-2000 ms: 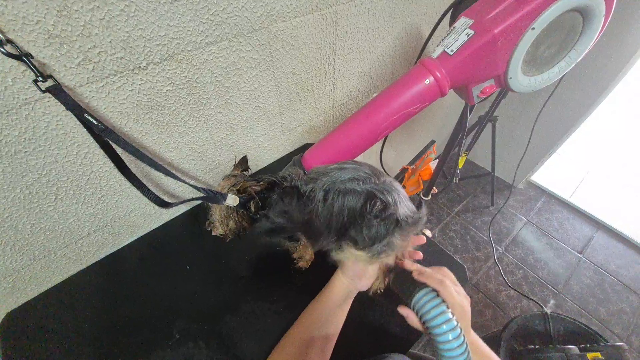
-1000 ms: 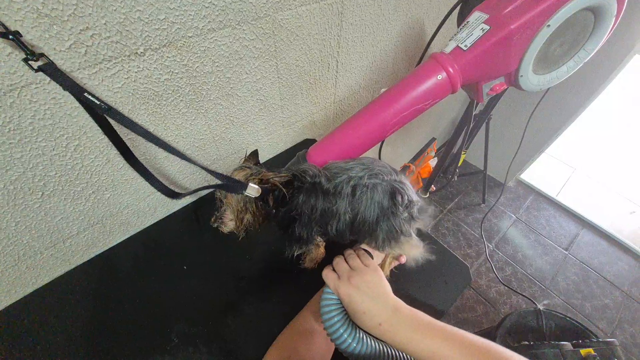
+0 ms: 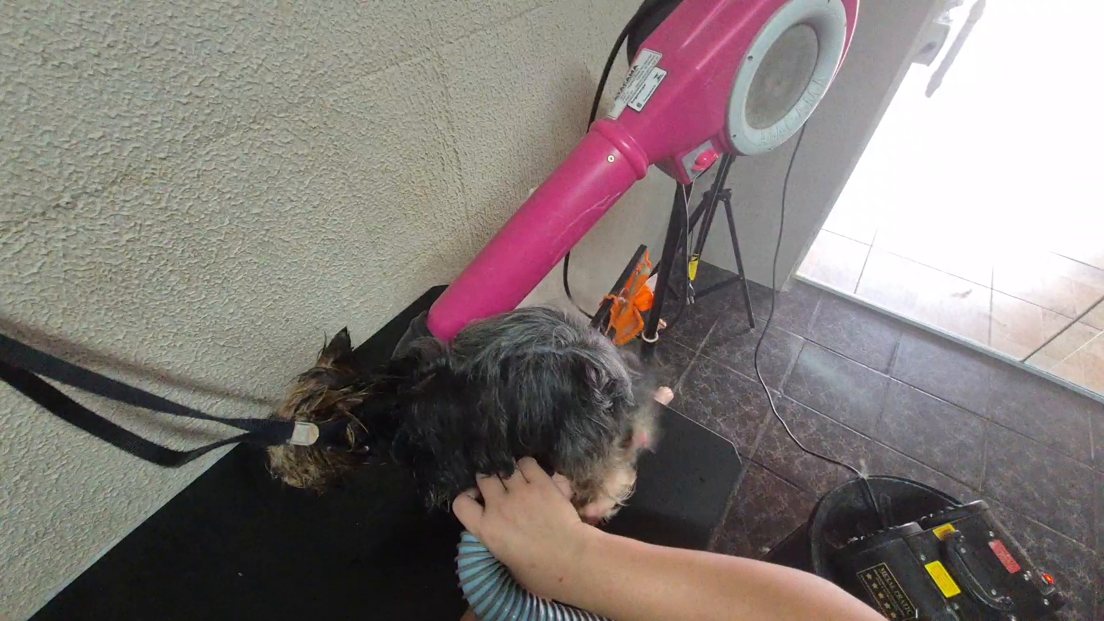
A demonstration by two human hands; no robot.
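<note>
A small dog with damp black, grey and tan fur (image 3: 526,371) stands on a black table (image 3: 285,552), its head to the left in a dark strap loop (image 3: 172,431). My right hand (image 3: 530,517) is at the dog's flank, closed around the end of a ribbed blue-grey hose (image 3: 492,582); the nozzle is hidden. My left hand is mostly hidden behind the dog; only a fingertip (image 3: 663,395) shows beyond its hindquarters, so its grip cannot be told.
A pink stand dryer (image 3: 543,233) reaches down to the dog's back from the upper right. Its black stand (image 3: 733,250) is on the dark tiled floor beside an orange cloth (image 3: 632,302). A black blower unit (image 3: 949,561) with a cable sits at the lower right. A textured wall (image 3: 259,172) borders the table.
Since the one-second-old frame, my right hand and the hose have moved from near the dog's hind legs to its flank. A fingertip now shows beyond its rump.
</note>
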